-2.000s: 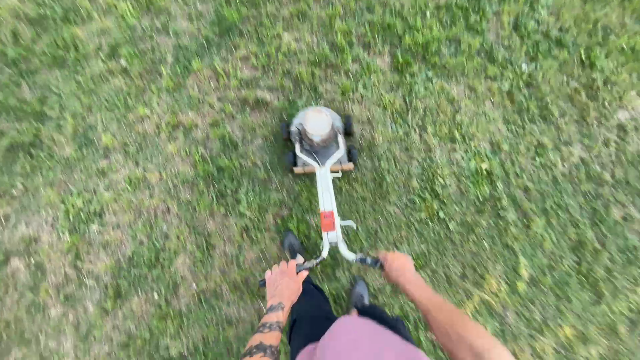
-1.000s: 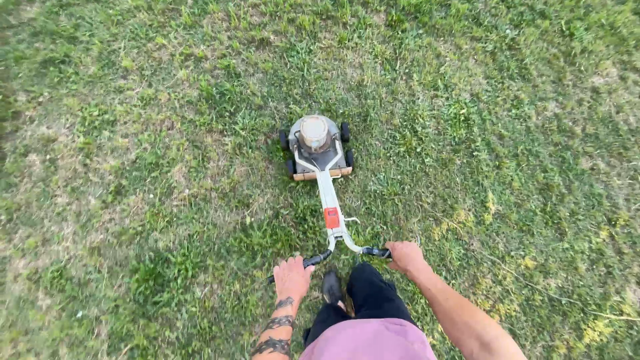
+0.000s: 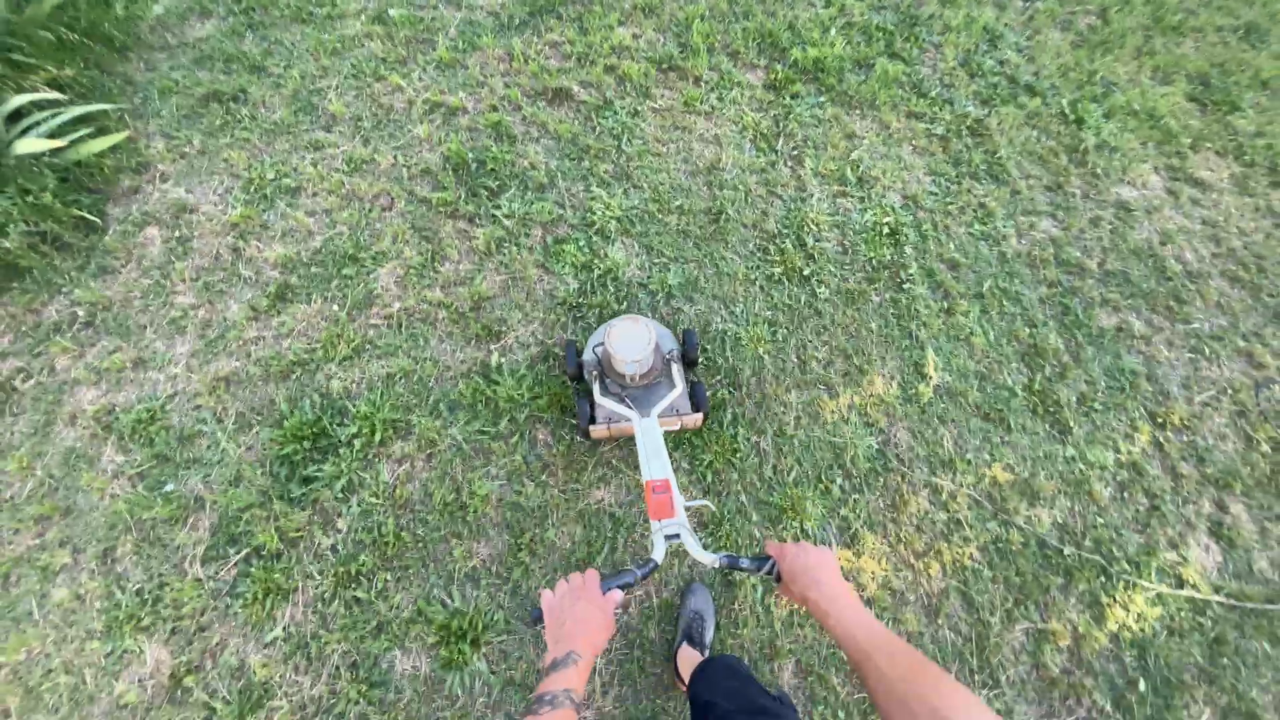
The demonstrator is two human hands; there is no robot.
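A walk-behind lawn mower (image 3: 632, 375) stands on the grass ahead of me, with a round pale motor housing, black wheels and a brownish strip across its rear. Its light grey handle (image 3: 655, 455) runs back toward me, bears a red switch box (image 3: 659, 500) and splits into two black-gripped bars. My left hand (image 3: 580, 612) is closed around the left grip (image 3: 628, 577). My right hand (image 3: 806, 572) holds the end of the right grip (image 3: 745, 565). The fingers of both hands are partly hidden.
Tall grass and a long-leaved plant (image 3: 60, 130) stand at the upper left. A thin pale cord or stem (image 3: 1190, 595) lies on the grass at the right, near yellowish plants (image 3: 865, 570). My shoe (image 3: 695, 620) is just behind the handle.
The view has shifted over the lawn; the long-leaved plant now shows at the upper left. Both hands stay on the mower's handlebar. One shoe now shows, where two showed two seconds ago.
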